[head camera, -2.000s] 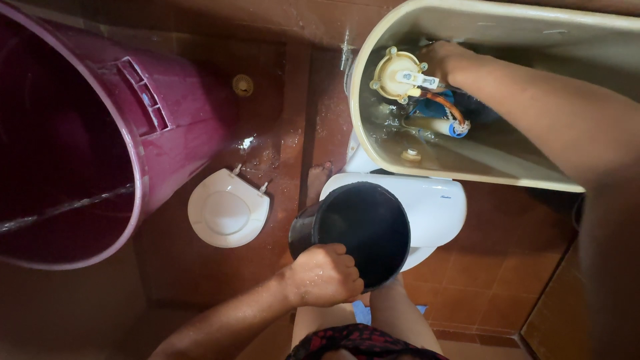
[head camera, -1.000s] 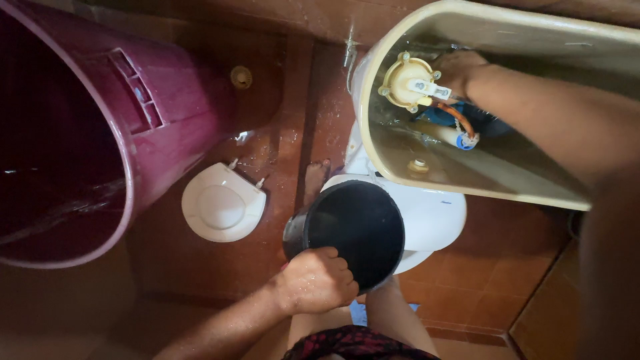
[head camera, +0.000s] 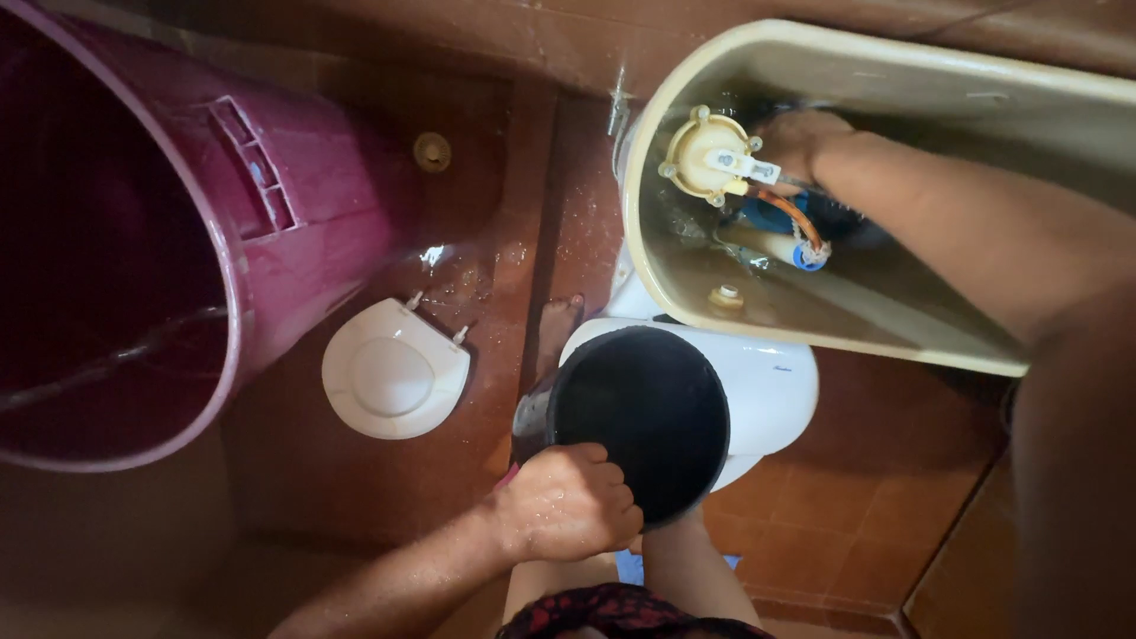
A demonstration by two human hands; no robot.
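Note:
My left hand [head camera: 572, 501] grips the near rim of a black plastic bucket [head camera: 639, 417], whose dark inside faces up over the white toilet [head camera: 772, 382]. My right hand [head camera: 803, 146] reaches down into the open toilet tank [head camera: 763, 333]; its fingers are hidden behind the round cream fill valve [head camera: 710, 158], so what they touch cannot be told. Beside the valve, an orange-brown tube [head camera: 790, 213] runs to a cream pipe with a blue end [head camera: 809, 256]. A blue part lies lower in the tank, partly under my hand.
A large magenta plastic barrel [head camera: 302, 222] fills the left side. On the wet reddish-brown floor lie a white toilet seat lid [head camera: 395, 368] and, farther up, a round drain cover [head camera: 432, 153]. A bare foot [head camera: 559, 324] shows beside the bucket. A metal fitting [head camera: 619, 111] is near the tank's left end.

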